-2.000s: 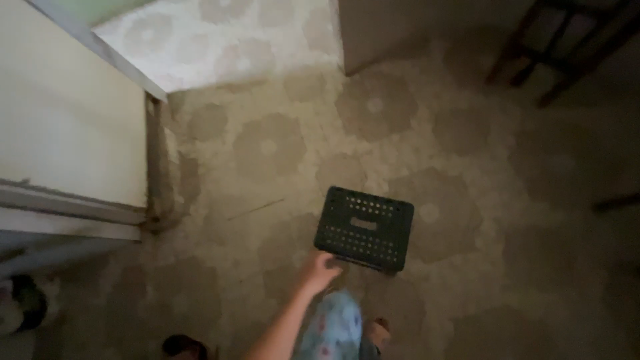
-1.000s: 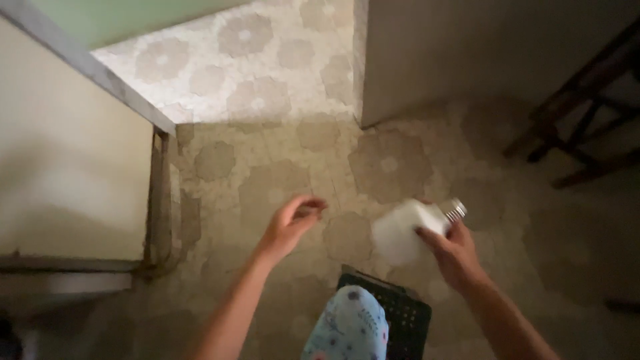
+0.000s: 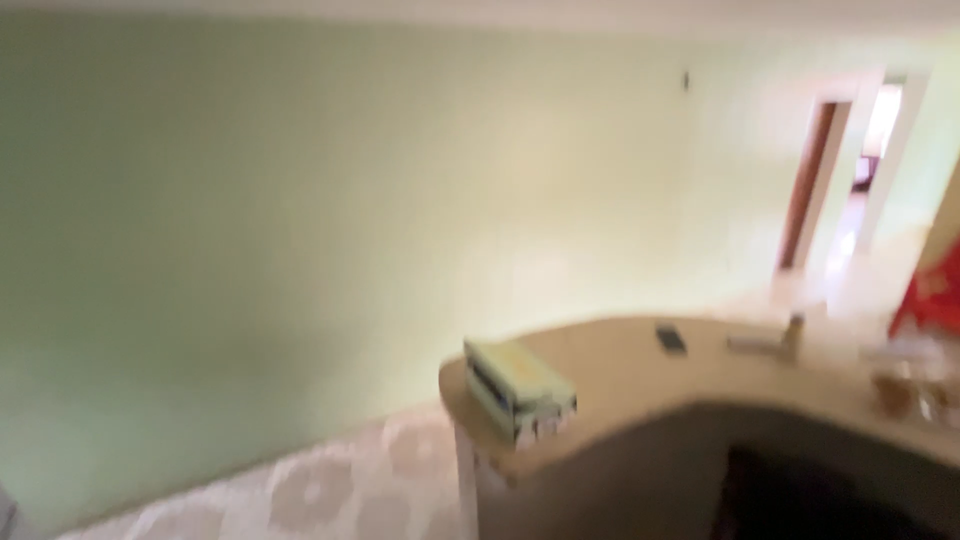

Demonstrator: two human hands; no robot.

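Neither my left hand nor my right hand shows in the head view now, so what they hold is hidden. A curved countertop [image 3: 600, 375] spans the lower right. On its near left end lies a pale green box [image 3: 521, 375] with a dark slot along its side. Farther back on the counter is a dark flat object [image 3: 670, 339], perhaps a phone. Right of it stands a small upright item [image 3: 793, 330], too blurred to name.
A green wall [image 3: 300, 225] fills the left and middle. Patterned floor [image 3: 360, 480] runs between wall and counter. Blurred items [image 3: 907, 394] lie at the counter's right, with something red [image 3: 934, 300] behind. A doorway [image 3: 862, 180] opens at the far right.
The view has swung up from the floor to the wall and counter. Both hands, the white bottle in my right hand one second ago, and the dark crate have left the view.
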